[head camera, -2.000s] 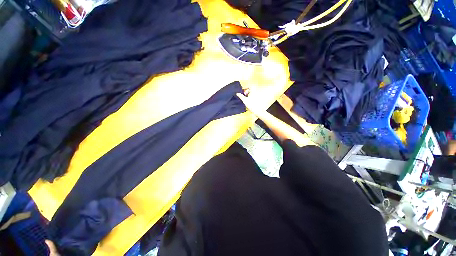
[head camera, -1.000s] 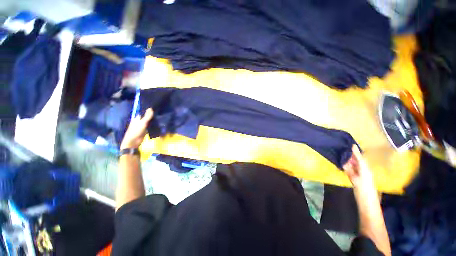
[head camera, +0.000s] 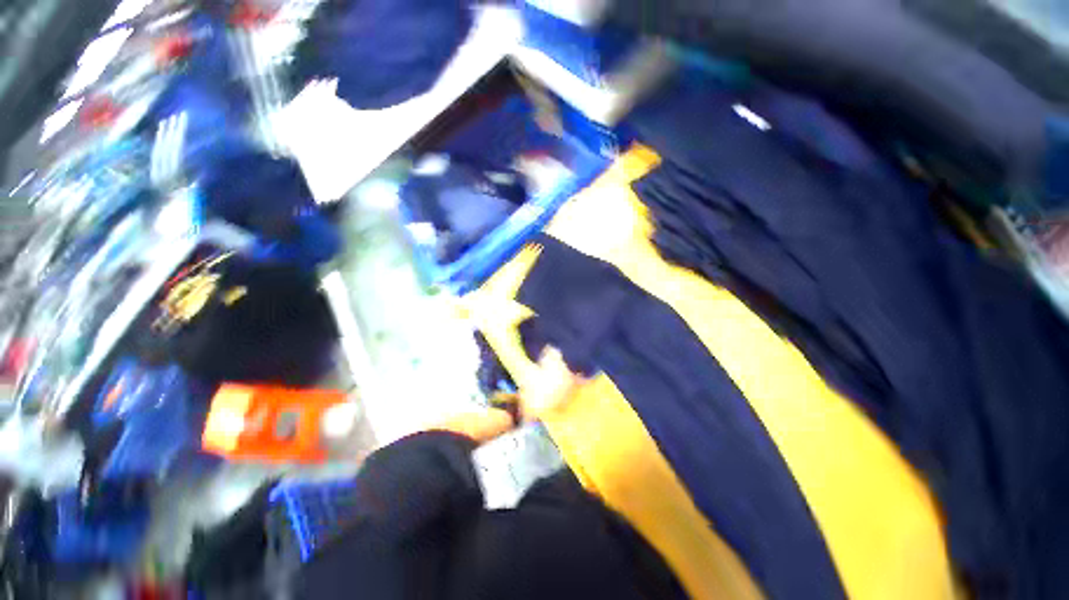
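Observation:
Dark navy trousers (head camera: 692, 399) lie as a long strip on the yellow table cover (head camera: 862, 469), running from the upper middle down to the bottom edge. My left hand (head camera: 551, 381) is blurred at the near edge of their wider end, over the yellow cover. Its fingers point towards the cloth; whether they grip it I cannot tell. The forearm comes from the black sleeve at the lower left, with a dark band at the wrist. My right hand is not in view. The iron is not in view.
A blue crate (head camera: 563, 193) with dark garments stands beyond the table's end. Heaped navy garments (head camera: 821, 234) lie along the far side. An orange stool (head camera: 276, 422) and a blue crate (head camera: 303, 522) are at the left. The picture is strongly blurred.
The view has swung left, towards the crates and stool. The iron and my right hand have left the picture. My left hand has shifted along the near edge of the trousers' wider end.

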